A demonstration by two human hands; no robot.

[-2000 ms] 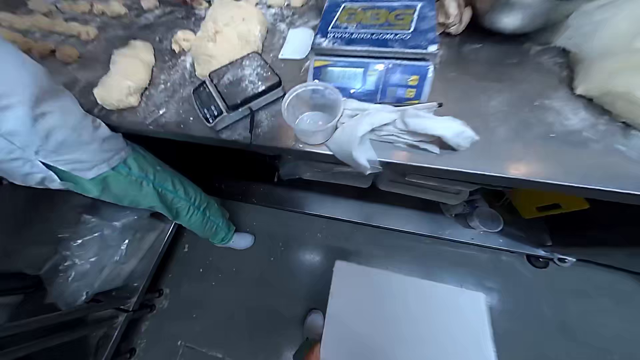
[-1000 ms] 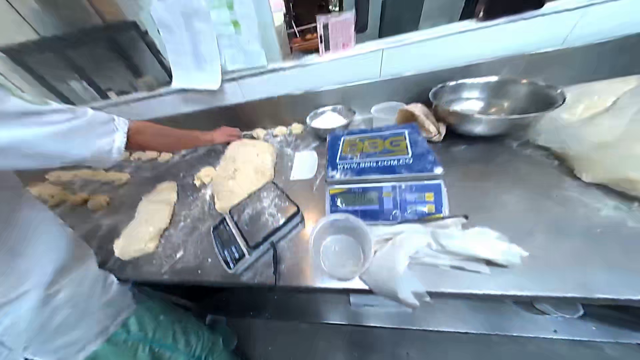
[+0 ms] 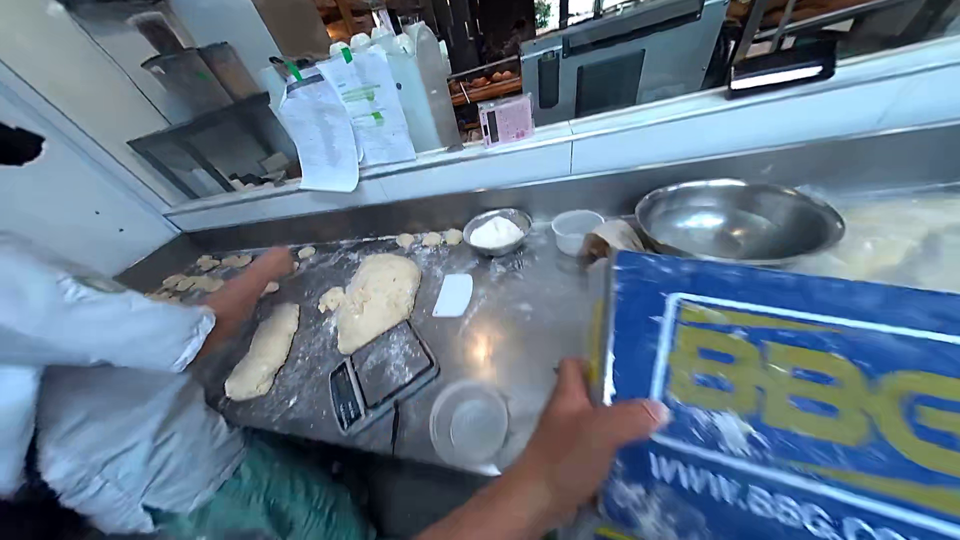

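My left hand (image 3: 581,442) grips the left edge of a large blue bench scale (image 3: 780,375), thumb on top and fingers at its side; the scale looks raised close to the camera. My right hand is not in view. Left of my left hand a clear plastic tub (image 3: 469,422) stands near the table's front edge. A small black-and-silver scale (image 3: 384,375), dusted with flour, lies beyond it, beside a big lump of dough (image 3: 380,296) and a white plastic scraper (image 3: 453,295). Farther left lies a long dough piece (image 3: 264,351).
A co-worker's hand (image 3: 274,264) reaches among small dough pieces (image 3: 191,282) at the left. Along the back stand a steel bowl of flour (image 3: 497,231), a second plastic tub (image 3: 576,231) and a large steel bowl (image 3: 739,221). Pale dough or sheeting (image 3: 900,232) lies at the right.
The blue scale stood on the table a second ago; now my left hand has hold of it and it is much nearer. The co-worker's hand has moved left. The view has tilted up.
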